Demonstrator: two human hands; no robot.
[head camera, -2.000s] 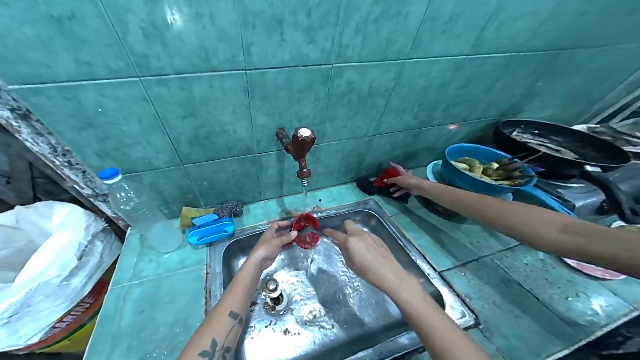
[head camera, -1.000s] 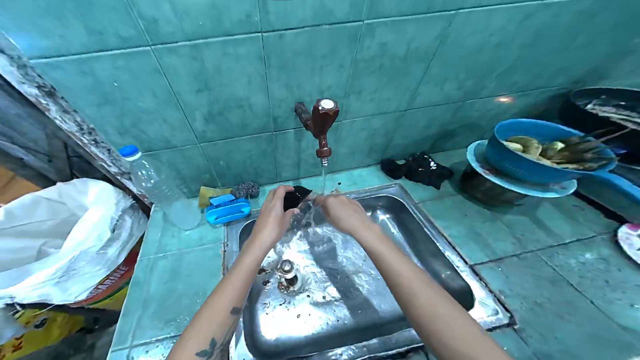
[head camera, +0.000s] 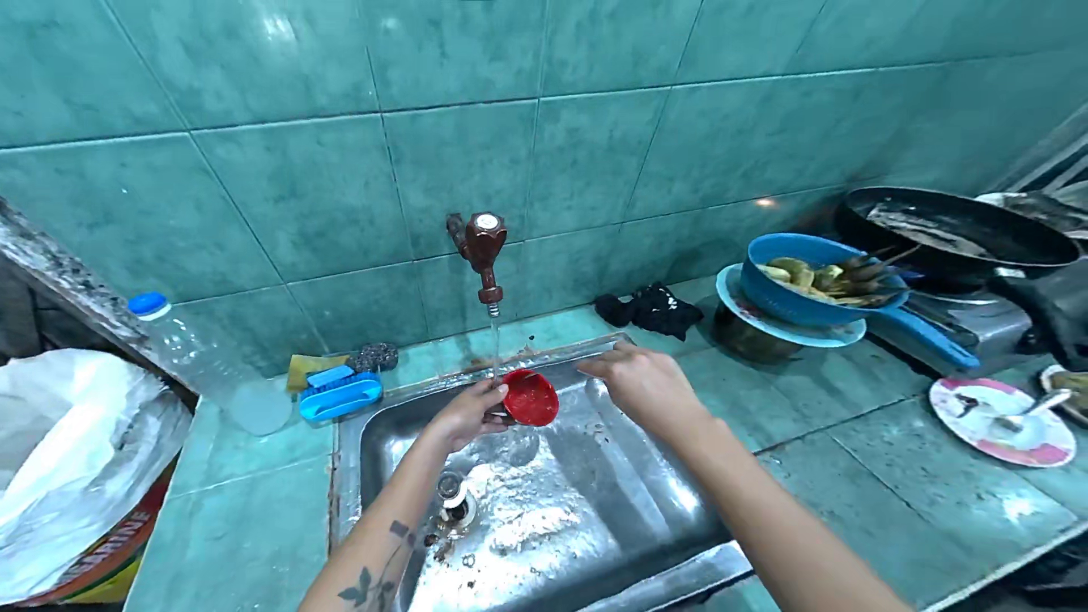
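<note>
My left hand (head camera: 470, 415) holds a small round red cup or bowl (head camera: 532, 398) over the steel sink (head camera: 595, 501), its red inside turned toward me. A thin stream of water runs from the brown faucet (head camera: 484, 246) down beside the cup's left edge. Just right of the cup is my right hand (head camera: 633, 378), raised over the sink's right part with fingers bent; whether it holds something small cannot be told. Near the left wall of the sink stands a drain fitting (head camera: 455, 499) with dark bits of debris around it.
Behind on the left are a plastic bottle (head camera: 208, 365), a blue brush (head camera: 340, 396) and a scouring pad (head camera: 376, 357). A black cloth (head camera: 654, 311) lies by the wall. To the right are a blue strainer (head camera: 816, 289) of food, a frying pan (head camera: 960, 234) and a plate (head camera: 1003, 422).
One second ago both hands were together at a dark object under the faucet; now they are apart and the red cup shows in my left hand. Another person's arm, seen two seconds ago, is gone.
</note>
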